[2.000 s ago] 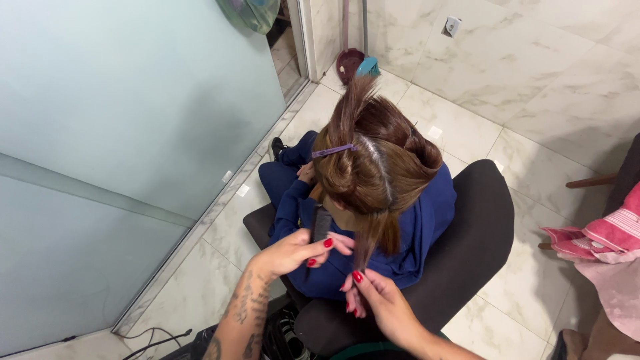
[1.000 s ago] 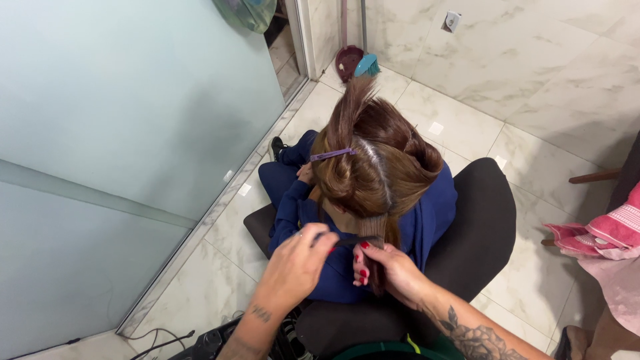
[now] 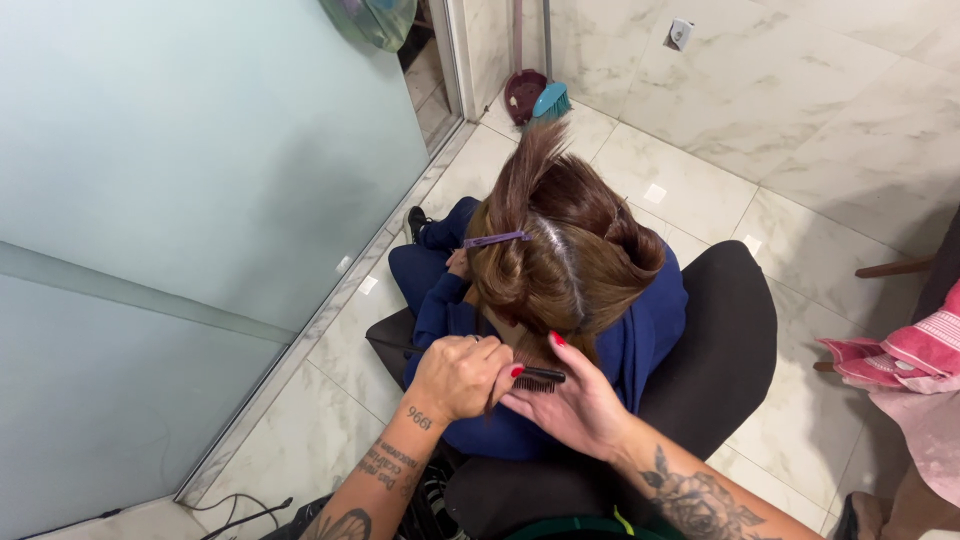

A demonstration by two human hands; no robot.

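My left hand (image 3: pixel 461 375) is closed around a black comb (image 3: pixel 541 379), whose toothed end points right. Close by on the right, my right hand (image 3: pixel 577 401) has its palm up and thumb raised beneath the comb and a lower section of hair (image 3: pixel 536 349); whether its fingers pinch any strands cannot be told. A person in blue clothing (image 3: pixel 652 315) sits with head bowed, the brown hair (image 3: pixel 600 262) parted down the middle. A purple hair clip (image 3: pixel 496 239) fastens the left side, from which a tuft sticks up. Hair on the right is folded up and pinned.
The seated person is on a dark chair (image 3: pixel 727 352). A frosted glass door (image 3: pixel 187 150) stands at left. A dustpan (image 3: pixel 523 94) and a teal broom (image 3: pixel 553 101) lean in the corner. Cables (image 3: pixel 247 510) lie at lower left. A pink towel (image 3: pixel 915 352) and another person's leg (image 3: pixel 911 502) are at right.
Two seconds ago the comb pointed upward between my hands; now it lies sideways over my right palm. My right hand, earlier closed near the hair ends, has turned palm up and opened out.
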